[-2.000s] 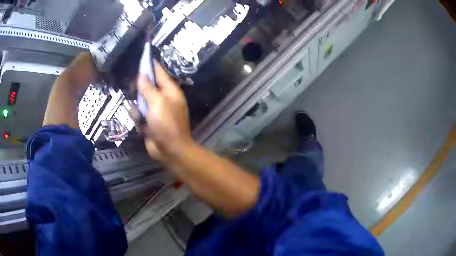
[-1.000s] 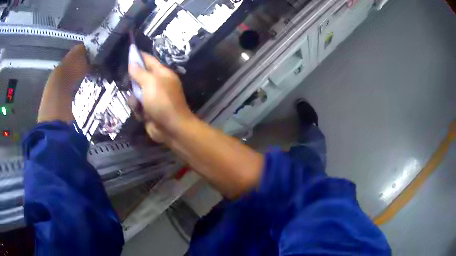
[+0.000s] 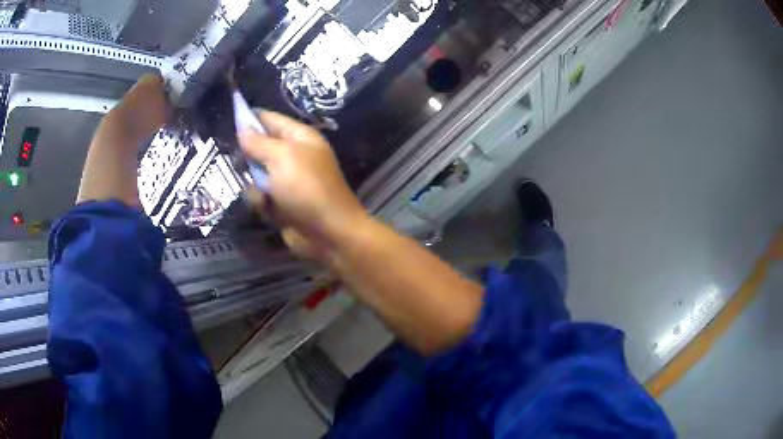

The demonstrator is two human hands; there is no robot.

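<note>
My right hand [image 3: 296, 171] is shut on a slim pale hand tool [image 3: 249, 129], held like a pen with its thin tip pointing up at a dark part of the machine. My left hand [image 3: 142, 107] reaches in on the left beside a long silver bar [image 3: 206, 43]. Its fingers are hidden in shadow behind the bar, so its grip cannot be told. Brightly lit fixture blocks [image 3: 210, 180] lie between the two hands. More bright fixtures with looped clear tubes [image 3: 311, 93] are above my right hand.
A grey controller box [image 3: 60, 163] with red digits and green and red lights is at the left. Slotted wiring duct [image 3: 197, 250] runs below the fixtures. The machine's silver front edge [image 3: 403, 171] crosses diagonally. A small red piece [image 3: 318, 297] is below. Grey floor lies at the right.
The view has shifted slightly. My right hand and the tool dipped left a second ago and are now a little further right and lower. My left hand stays at the same place by the bar.
</note>
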